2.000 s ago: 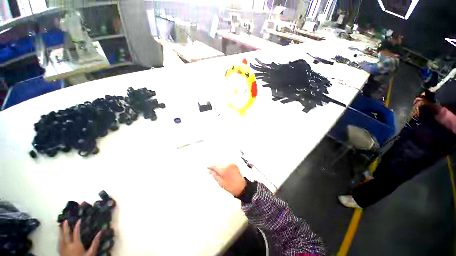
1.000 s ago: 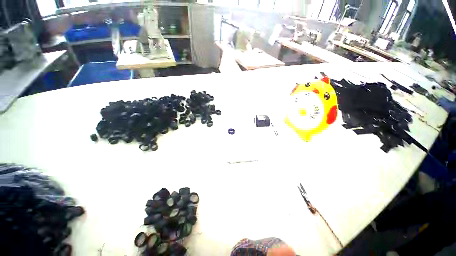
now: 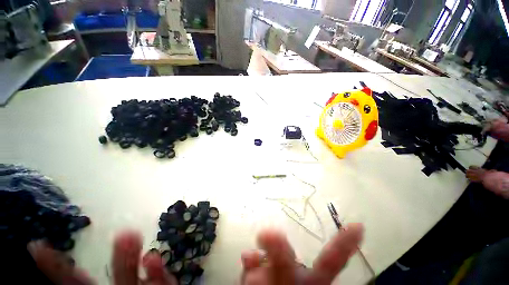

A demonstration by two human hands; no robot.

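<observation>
My left hand (image 3: 128, 261) is at the bottom left, blurred and cut off by the edge, its fingers spread and empty. My right hand (image 3: 290, 259) is at the bottom centre, also blurred and cut off, fingers apart, holding nothing visible. A small pile of black rings (image 3: 188, 231) lies on the white table between my hands. A larger pile of black rings (image 3: 153, 122) lies further back. Thread snips (image 3: 334, 215) on a cord lie beyond my right hand, and fingers hide part of the cord. The slim yellow pen (image 3: 269, 176) lies at mid-table.
A clear plastic bag of rings (image 3: 39, 203) is at the left. A small black-and-white box (image 3: 292, 132) and a yellow chick fan (image 3: 349, 122) stand behind. A person's hands (image 3: 481, 175) in pink sleeves are at the black strips (image 3: 416, 128) on the right. Sewing machines stand beyond the table.
Both my hands have come into view at the bottom with fingers spread; a second ago only a blurred bit of sleeve and skin showed. Another person's hands have appeared at the strips.
</observation>
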